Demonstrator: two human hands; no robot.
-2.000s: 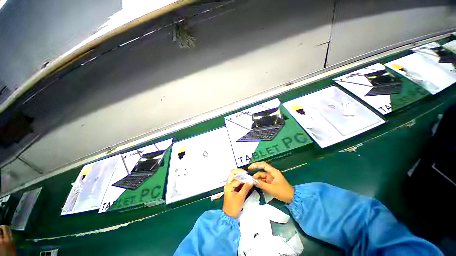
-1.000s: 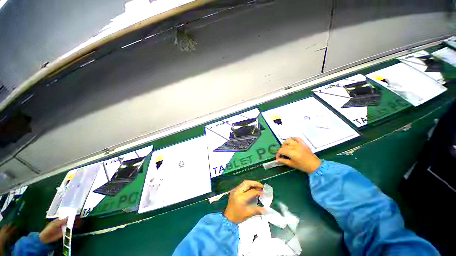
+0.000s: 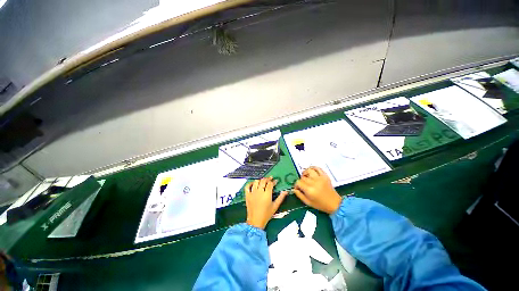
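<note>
A green and white box lid (image 3: 257,162) with a laptop picture and "TABLET PC" lettering lies in front of me. My left hand (image 3: 262,200) rests on its front edge, fingers on the green print. My right hand (image 3: 316,189) is bent at its front right corner, fingertips down. Whether a label is under the fingertips is hidden. A loose pile of white slips (image 3: 296,258) lies on the bench just below my hands.
White-faced boxes (image 3: 336,150) and printed lids (image 3: 392,125) alternate along the green belt. A dark green "X PRIME" box (image 3: 57,211) is tilted at the left. A small pale grid (image 3: 47,282) and part of a person are at bottom left. A pale panel stands behind.
The boxes have shifted left past me. My left hand has left the slips and moved up to the lid edge, beside my right hand. At far left, the neighbour's hand is gone and a green box stands tilted.
</note>
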